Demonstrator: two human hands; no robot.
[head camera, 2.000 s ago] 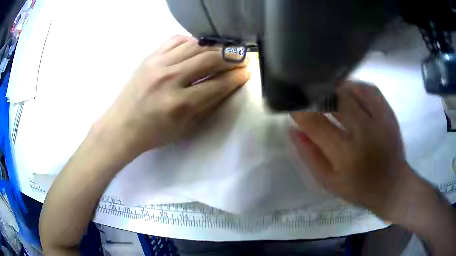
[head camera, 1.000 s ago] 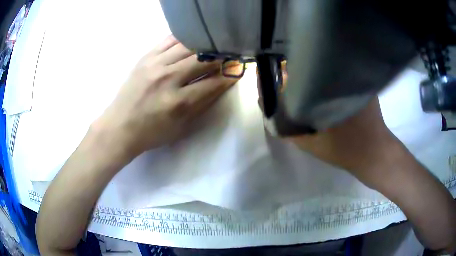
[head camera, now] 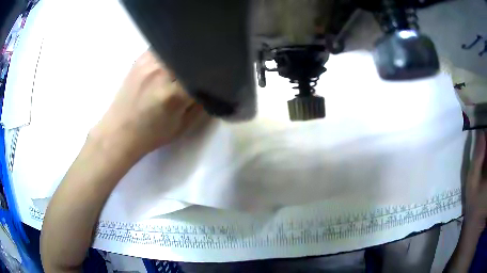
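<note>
A white fabric piece [head camera: 213, 178] lies creased and blurred on the table, below the sewing machine head [head camera: 205, 53]. My left hand [head camera: 152, 109] is on the cloth at its left side. Its fingertips are hidden behind the machine head, so their grip does not show. My right hand [head camera: 476, 178] is at the far right edge of the picture, away from the cloth, narrow and cut off. Whether it holds anything cannot be seen. The needle area is hidden by the head.
A ribbed knob [head camera: 306, 108] hangs under a spring, with a shiny metal knob [head camera: 407, 56] to its right. Flat white sheets [head camera: 21, 80] lie at the table's left. A printed ruler strip [head camera: 213, 234] runs along the front edge. Blue plastic [head camera: 16, 234] is at the left edge.
My right hand has moved from under the machine head out to the far right edge. The view has shifted, so the head appears further left and the knobs show. My left hand has stayed on the cloth.
</note>
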